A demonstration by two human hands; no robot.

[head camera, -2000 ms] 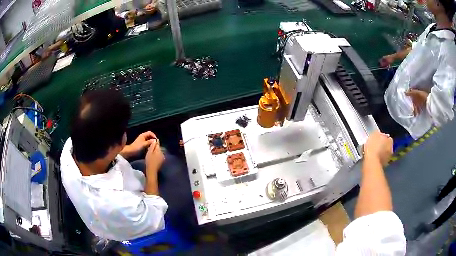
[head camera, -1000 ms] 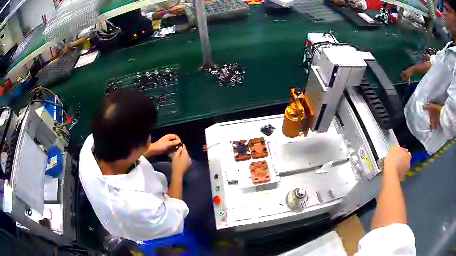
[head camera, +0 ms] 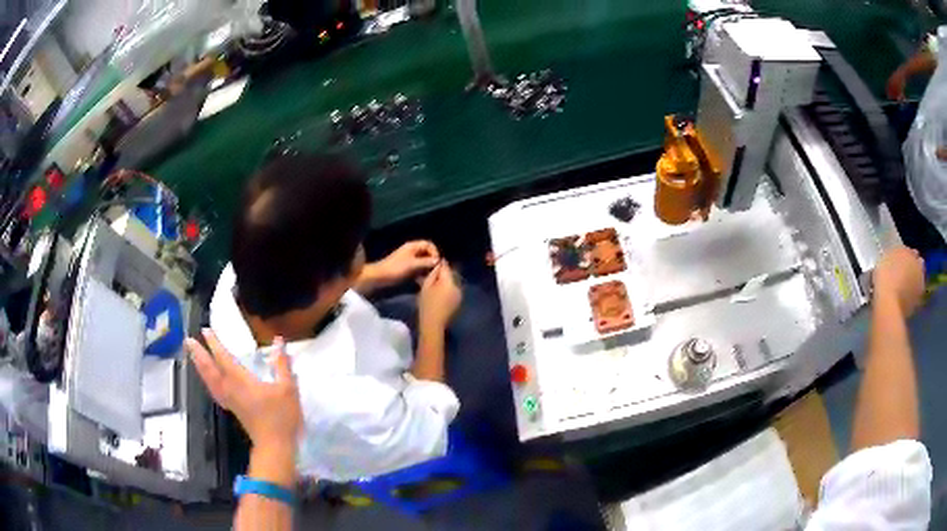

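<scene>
My right hand (head camera: 899, 278) is curled over the near end of the long white side axis housing (head camera: 834, 213) of a benchtop gantry robot; its fingers are partly hidden. My left hand (head camera: 249, 389) is raised at the left, fingers spread and empty, with a blue wristband, in front of the seated worker's back. On the white robot bed (head camera: 716, 301) are copper-brown fixtures (head camera: 611, 306), one with a dark part in it, a small dark pile (head camera: 624, 208) and a round metal fitting (head camera: 694, 361). A shiny amber-gold cylinder (head camera: 680, 187) hangs on the column (head camera: 742, 124).
A seated worker (head camera: 343, 384) in white pinches something too small to tell, left of the robot. Small parts lie on the green bench (head camera: 613, 124). Another machine (head camera: 109, 353) stands at the left. A carton (head camera: 805, 441) is low right; another person's sleeve (head camera: 927, 150) is at the right edge.
My left hand has come into view at the lower left. The view has shifted, so robot and seated worker sit farther right in the picture. My right hand is still on the housing end.
</scene>
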